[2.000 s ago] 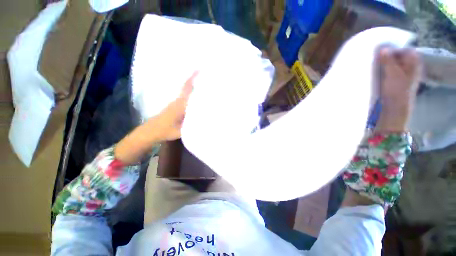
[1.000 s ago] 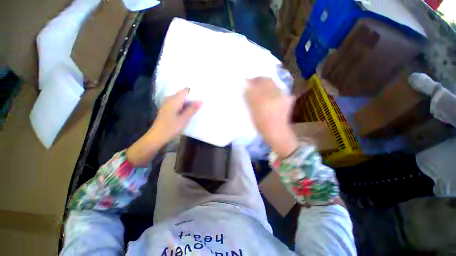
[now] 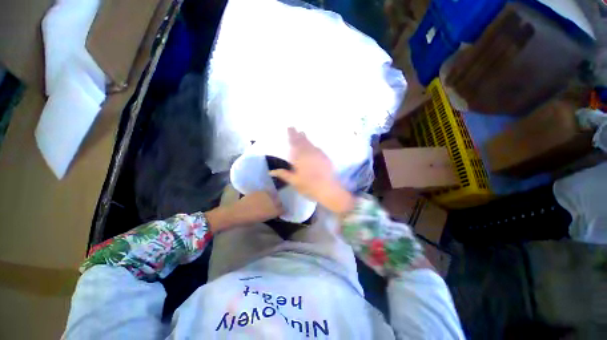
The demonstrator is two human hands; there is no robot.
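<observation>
A white foam sheet stands curled in the mouth of the small carton between my thighs; the carton is mostly hidden by my hands and the foam. My left hand reaches into the carton's opening, its fingers hidden inside, so its grip cannot be told. My right hand is over the right side of the opening, blurred, fingers apart, near the foam's edge. The large bag of foam sheets lies glaring white just beyond my hands.
White foam pieces lie on the cardboard-covered table at left. At right are a yellow crate, brown cartons, a blue bin and another person's white glove at the edge.
The foam sheet that lay flat under both hands is now curled into the carton. My left hand has moved down into the opening, and my right hand has moved down and left.
</observation>
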